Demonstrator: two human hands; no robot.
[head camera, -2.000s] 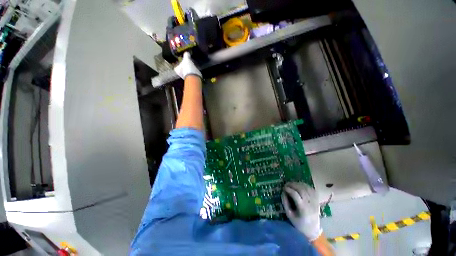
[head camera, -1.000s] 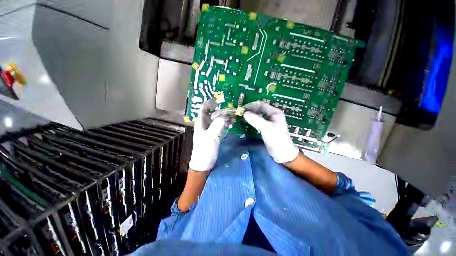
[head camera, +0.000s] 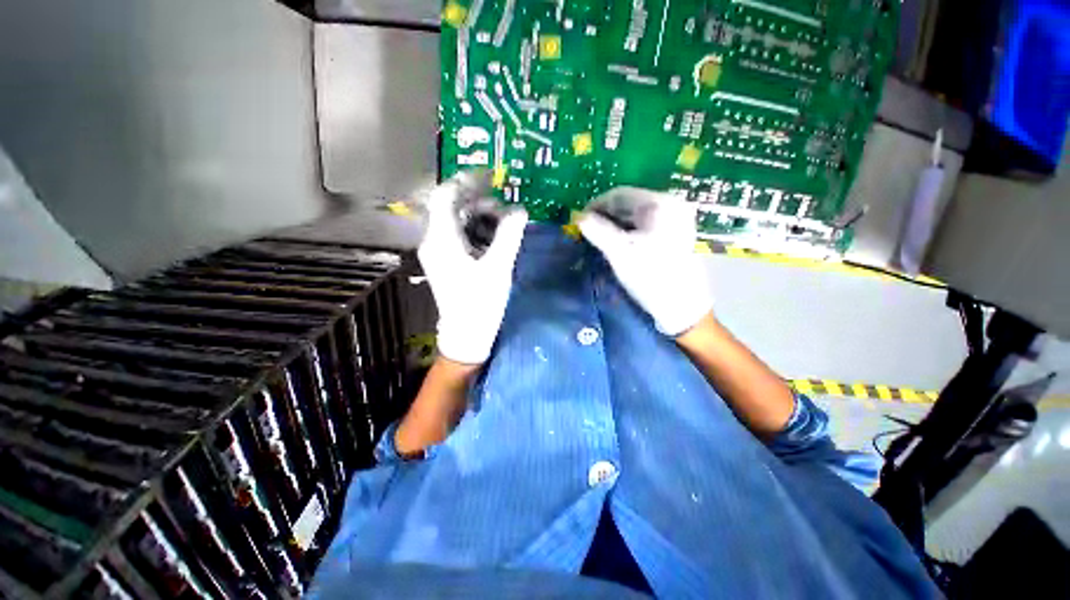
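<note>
The green circuit board (head camera: 634, 111) lies in front of my body, its flat side with pale traces facing up and its top cut off by the frame. Several small yellow masking pieces sit on it. My right hand (head camera: 651, 252), in a white glove, is at the board's near edge, thumb and finger closed on a small yellow masking piece (head camera: 573, 225). Whether that piece touches the board is unclear. My left hand (head camera: 469, 270), also gloved, is at the board's near left corner, its fingers curled and blurred. What it holds, if anything, cannot be told.
A black slotted rack (head camera: 200, 375) stands at the lower left. A pale purple bottle (head camera: 922, 217) with a narrow tip stands on the ledge right of the board. Grey machine panels (head camera: 176, 111) rise at the upper left. Yellow-black floor tape (head camera: 862, 390) shows at the right.
My left hand has come back from the black control box at the rear to the board's near edge. Since one second ago, my hands have moved apart and the view has tilted down.
</note>
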